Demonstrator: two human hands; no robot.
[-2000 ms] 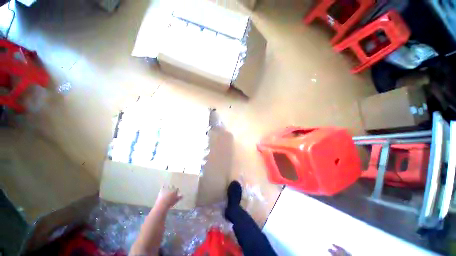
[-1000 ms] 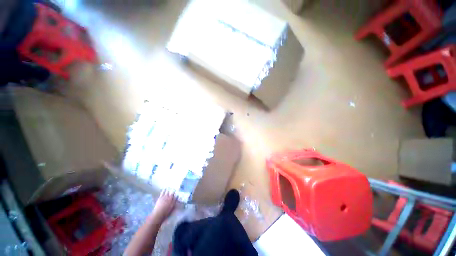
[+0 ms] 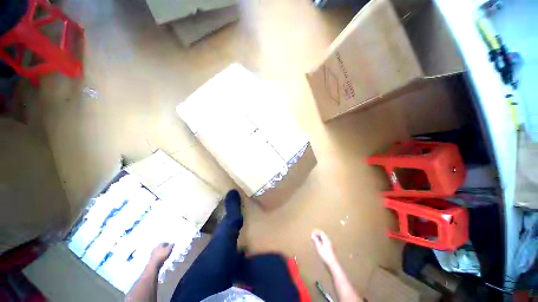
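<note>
An open carton (image 3: 171, 183) stands on the floor at the lower left, its flaps spread, filled with rows of white boxes (image 3: 109, 227). My left hand (image 3: 160, 253) is over the right part of the rows; glare and blur hide whether it touches or holds a box. My right hand (image 3: 321, 240) is low at centre right, over the floor, and seems to hold nothing. A second carton (image 3: 245, 127), its top bright with glare, stands just in front of my outstretched leg.
Red stools stand at the right (image 3: 433, 168) and the upper left (image 3: 53, 44). A large open carton (image 3: 368, 65) with printing lies at the upper right. Another carton (image 3: 192, 7) is at the top. A small carton (image 3: 392, 286) is at the lower right. Film scraps lie on the floor.
The view has swung to the right. The near carton now sits lower left with its flaps showing spread. My left hand has moved from its near edge to over the boxes. My right hand has come back into view.
</note>
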